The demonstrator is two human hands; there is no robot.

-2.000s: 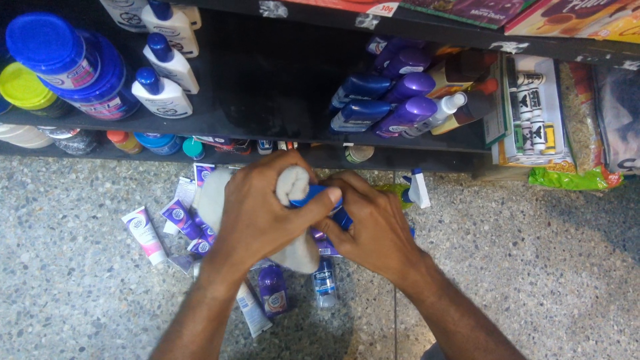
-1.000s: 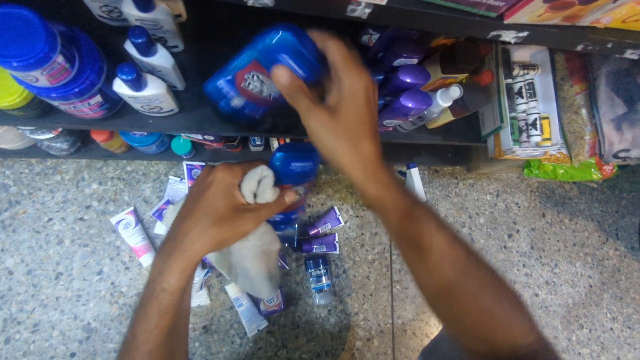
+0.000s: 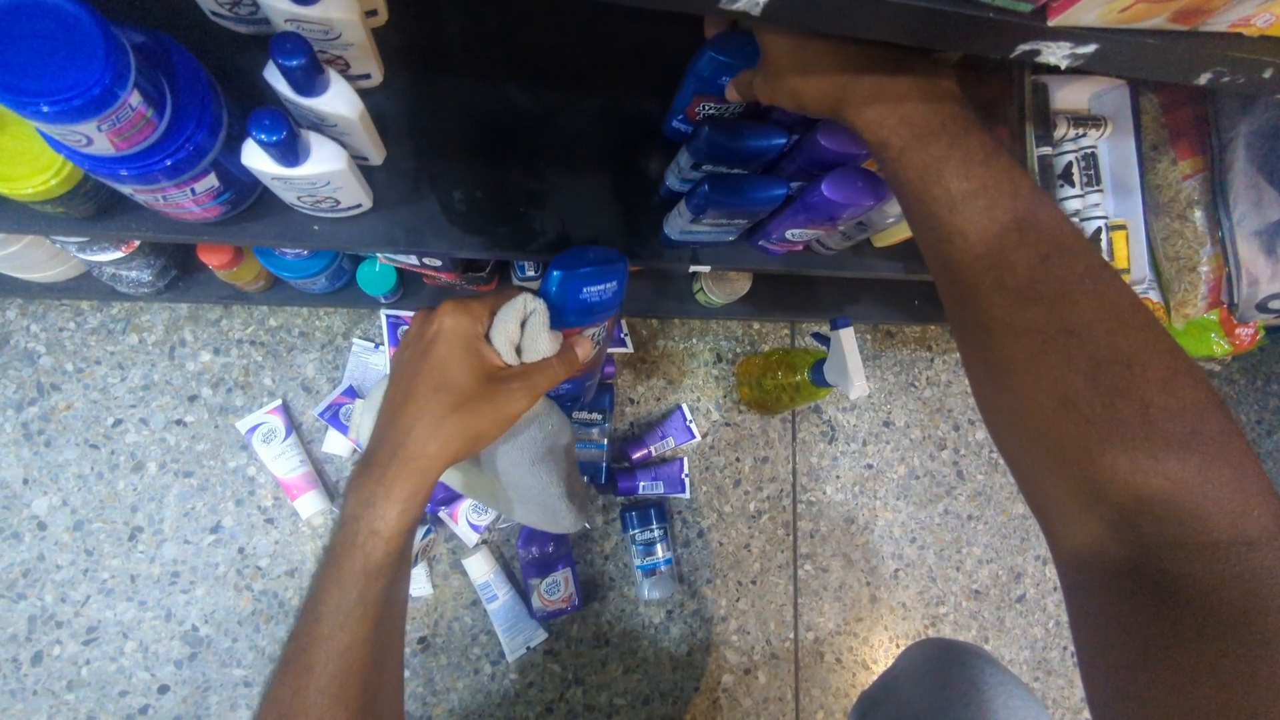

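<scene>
My left hand (image 3: 460,385) grips a grey cloth (image 3: 535,465) together with a blue deodorant stick (image 3: 585,290), above the floor at the shelf's front edge. On the shelf, my right hand (image 3: 800,75) has its fingers on another blue deodorant stick (image 3: 708,85), behind a row of dark blue Gillette sticks (image 3: 725,208) and purple sticks (image 3: 822,208); some of its fingers are hidden. Below my left hand lie a purple deodorant stick (image 3: 549,575), a clear-bottomed Gillette stick (image 3: 650,550), purple tubes (image 3: 655,477) and a white and pink tube (image 3: 283,458).
White bottles with blue caps (image 3: 308,170) and blue gel tubs (image 3: 165,130) stand on the shelf (image 3: 500,235) at left. A spray bottle of yellow liquid (image 3: 780,380) lies on the floor. A white box of small bottles (image 3: 1090,95) is at right. The upper shelf edge (image 3: 900,35) overhangs my right arm.
My right hand has moved from beside my left hand up into the shelf with a blue deodorant stick, which now stands behind the others. My left hand still holds the cloth and a stick.
</scene>
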